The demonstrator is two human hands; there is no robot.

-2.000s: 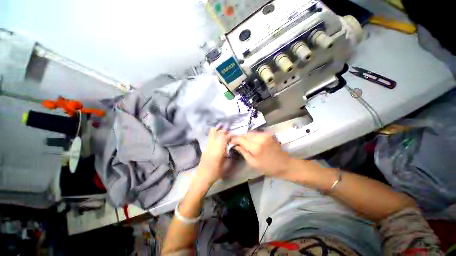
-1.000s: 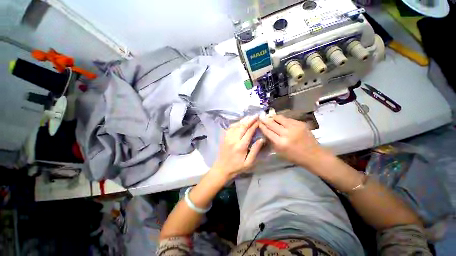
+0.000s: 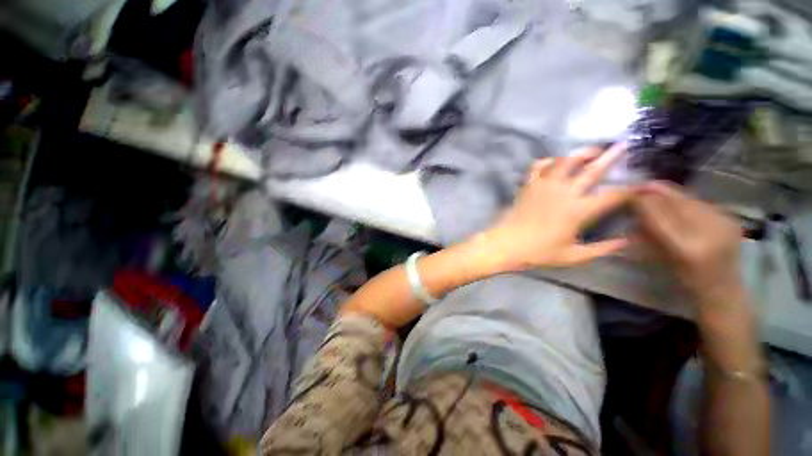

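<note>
The frame is blurred. Grey garment cloth (image 3: 418,98) lies crumpled across the white table, left of the overlock machine (image 3: 757,53), which is cut off at the upper right. The needle area (image 3: 659,138) shows as a dark cluster beside a bright light. My left hand (image 3: 565,214) lies on the cloth just left of the needle area, palm down with fingers spread. My right hand (image 3: 690,227) is bent beside it, fingertips at the cloth edge near the needle area; what its fingers grip is hidden by blur. The thread snips (image 3: 792,254) lie blurred at the right.
The white table's front edge (image 3: 356,200) runs below the cloth. A grey cloth heap (image 3: 258,303) hangs below the table on the left. A whitish panel (image 3: 133,378) stands at the lower left, beside red cloth (image 3: 156,307). My lap is below my hands.
The view has swung left and down, so the machine and hands sit farther right in the picture. My left hand's fingers are more spread. Both hands remain near the needle area.
</note>
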